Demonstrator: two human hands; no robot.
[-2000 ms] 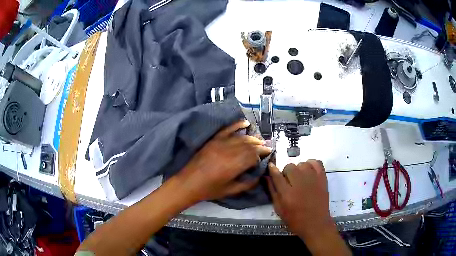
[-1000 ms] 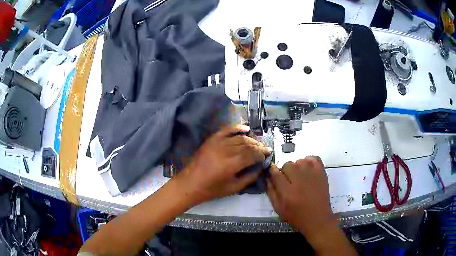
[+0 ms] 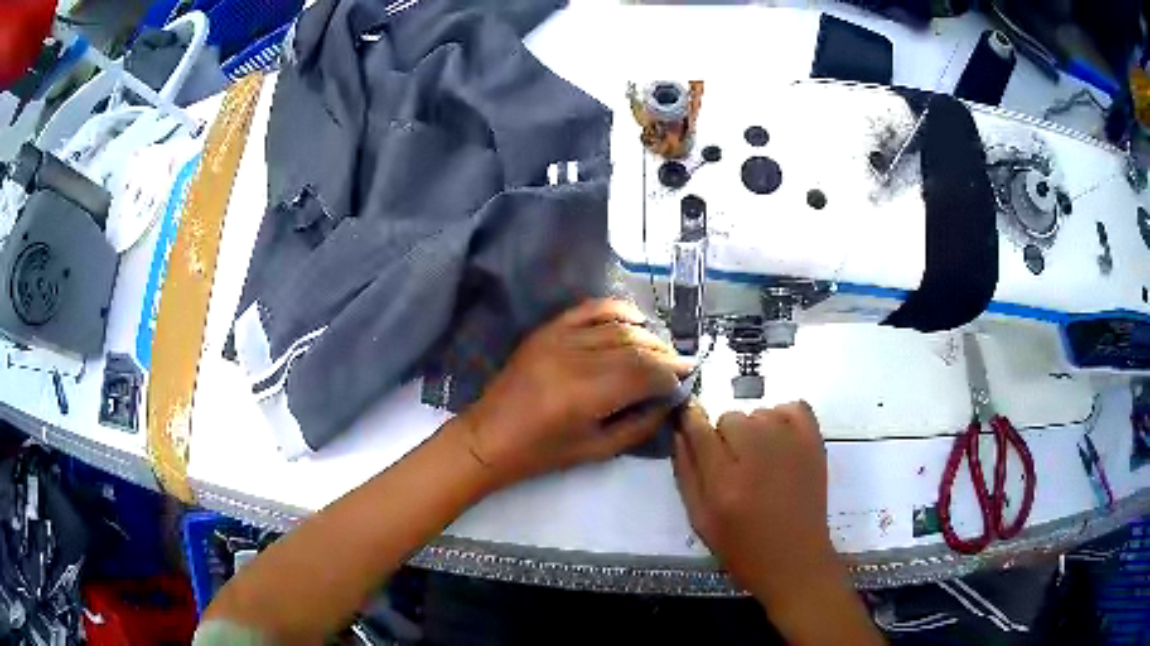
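Note:
The dark grey garment (image 3: 416,189) with white stripes lies left of the sewing machine head (image 3: 782,177), its near part bunched up at the needle area. My left hand (image 3: 580,385) presses on and grips the garment just in front of the presser foot (image 3: 687,297). My right hand (image 3: 757,486) pinches the garment's seam edge (image 3: 681,385) between thumb and finger, close beside the left fingertips. The needle tip and the exact stitch point are hidden by the fingers.
Red-handled scissors (image 3: 986,480) lie right of my right hand, with a thin pen or tool (image 3: 1095,469) beyond. Orange-brown tape (image 3: 202,290) crosses the table at left. A black band (image 3: 955,208) wraps the machine head. Crates and striped pieces sit below the table edge.
The garment's near part has drawn in and up toward the needle, and less cloth hangs below my hands. Both hands stay at the seam edge. The view has shifted slightly.

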